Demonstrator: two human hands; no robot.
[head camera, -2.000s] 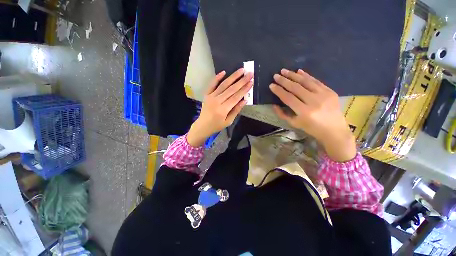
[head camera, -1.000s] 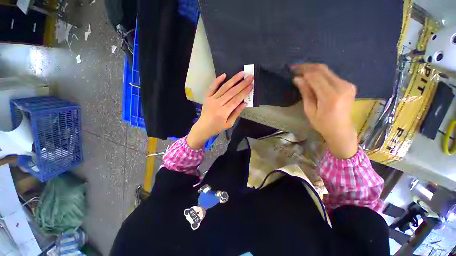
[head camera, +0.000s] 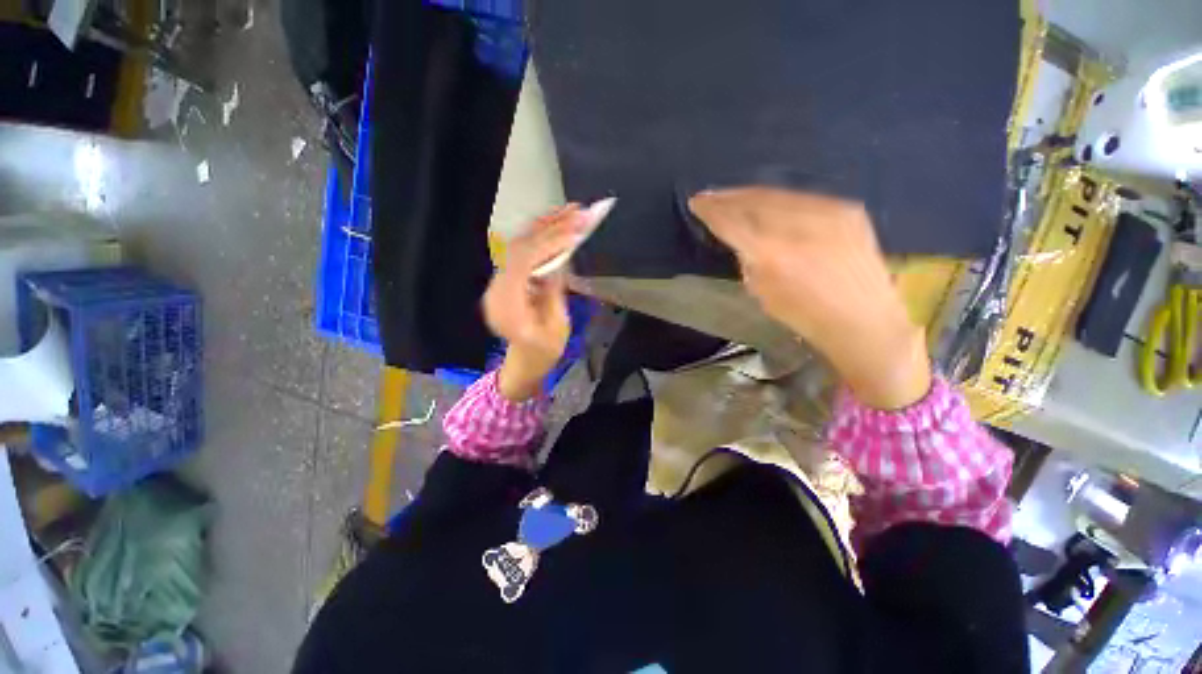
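Observation:
A large dark cut panel (head camera: 778, 92) lies on the pale table (head camera: 530, 158) in front of me. My left hand (head camera: 534, 283) is at the panel's near left corner, slightly blurred, and holds a short white ruler (head camera: 575, 240) tilted in its fingers. My right hand (head camera: 804, 263) is over the panel's near edge, blurred, with its fingertips at a small dark fold or flap of the cloth. Whether it grips the cloth or anything else is hidden.
Dark cloth (head camera: 435, 198) hangs over a bright blue crate (head camera: 345, 250) at the left. Yellow "PIT" tape (head camera: 1041, 290), yellow-handled scissors (head camera: 1168, 340) and a white machine head (head camera: 1120, 125) are at the right. Another blue basket (head camera: 119, 375) stands on the floor.
My left hand has lifted the ruler off the cloth and moved slightly left, tilting it. My right hand moved right and up, then back left to the panel's near edge. The view has shifted a little.

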